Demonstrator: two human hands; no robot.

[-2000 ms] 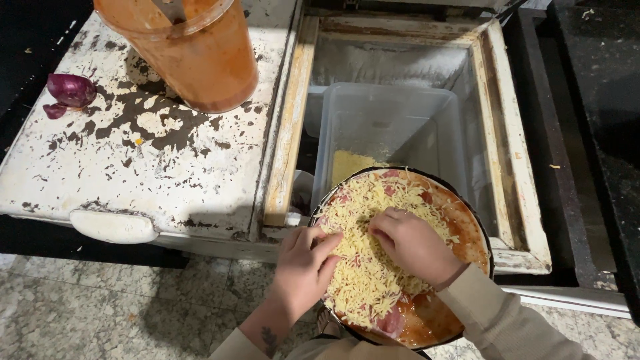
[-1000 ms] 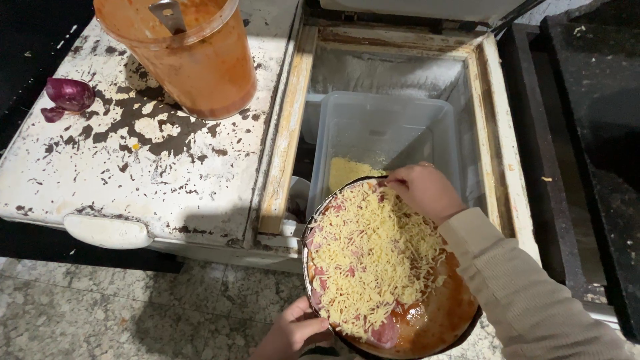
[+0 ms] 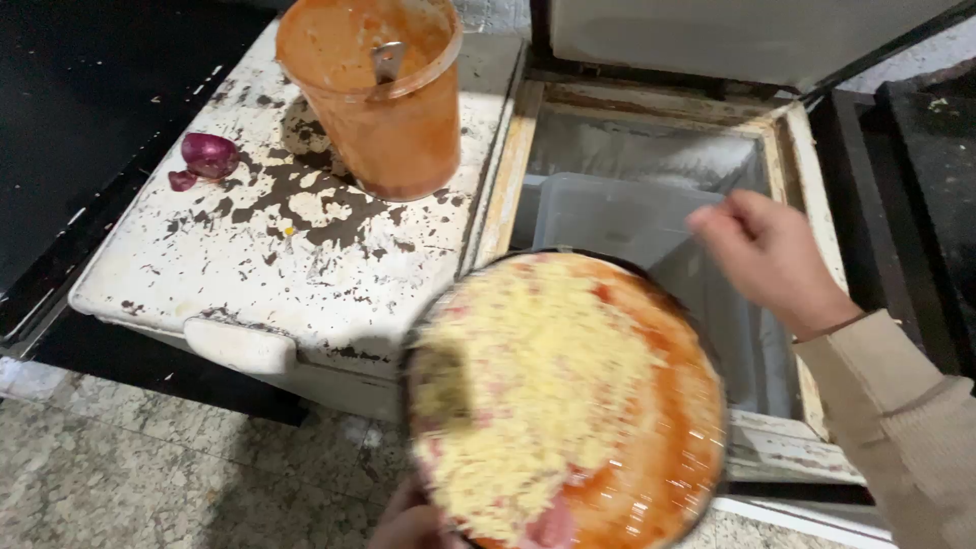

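Observation:
My left hand [image 3: 415, 518] holds the lower left rim of a round dark pan with an uncooked pizza [image 3: 564, 396] in it. Grated cheese and pink slices, perhaps ham, cover its left and middle; red sauce shows on the right. My right hand [image 3: 770, 259] is raised off the pizza, fingers curled together, over the right part of a translucent plastic bin [image 3: 625, 206] inside the open chest freezer; whether anything is between the fingers cannot be told. The pan covers the front of the bin.
On the worn white freezer lid [image 3: 152, 259] stand a sauce-smeared plastic bucket [image 3: 396, 130] with a metal utensil [image 3: 387, 65] in it and a cut red onion [image 3: 210, 156]. The freezer's raised lid [image 3: 671, 38] is behind the opening. Dark counters flank both sides.
My right hand has left the pizza, first to the pan's far rim, then to the right above the bin. My left hand went from the cheese to the pan's lower left rim.

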